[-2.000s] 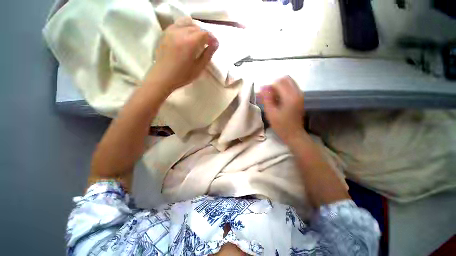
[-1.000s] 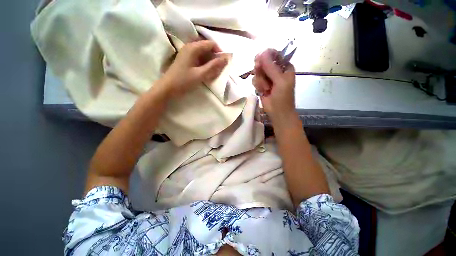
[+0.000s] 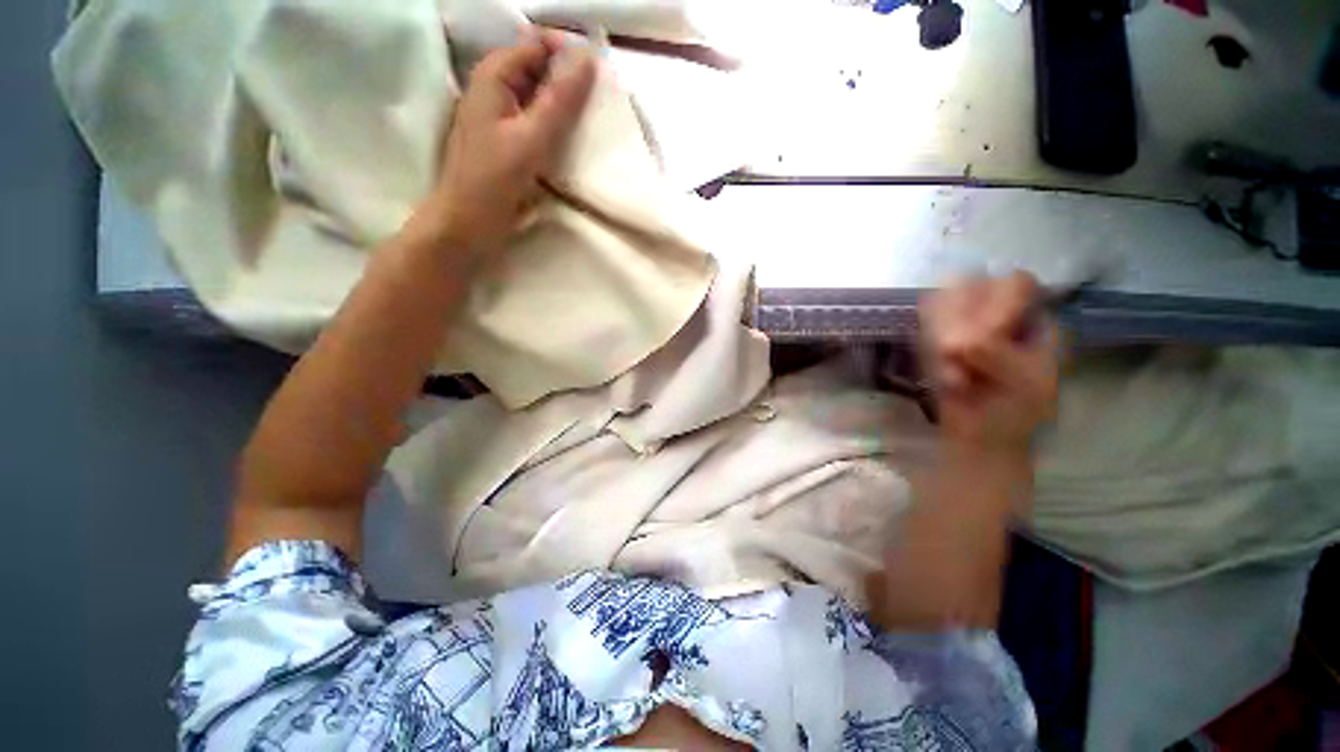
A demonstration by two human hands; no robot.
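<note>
A large cream garment piece (image 3: pixel 588 316) drapes over the table's left part and its front edge. My left hand (image 3: pixel 517 125) pinches the cloth near its upper part between thumb and fingers. My right hand (image 3: pixel 988 353) is blurred, at the table's front edge to the right, away from the cloth piece. It holds the thread snips (image 3: pixel 1077 288), whose blades show as a blurred dark shape pointing right. More cream cloth (image 3: pixel 705 507) lies heaped in my lap.
The white table (image 3: pixel 867 235) has a grey ridged front edge. A black oblong object (image 3: pixel 1085 88) lies at upper right, with a dark device and cable (image 3: pixel 1312 221) farther right. A duller beige cloth pile (image 3: pixel 1176 456) is below the table at right. A grey wall stands at left.
My right hand with the snips has moved from beside the cloth to the right and nearer my body. My left hand has moved up and slightly left. The view has shifted a little.
</note>
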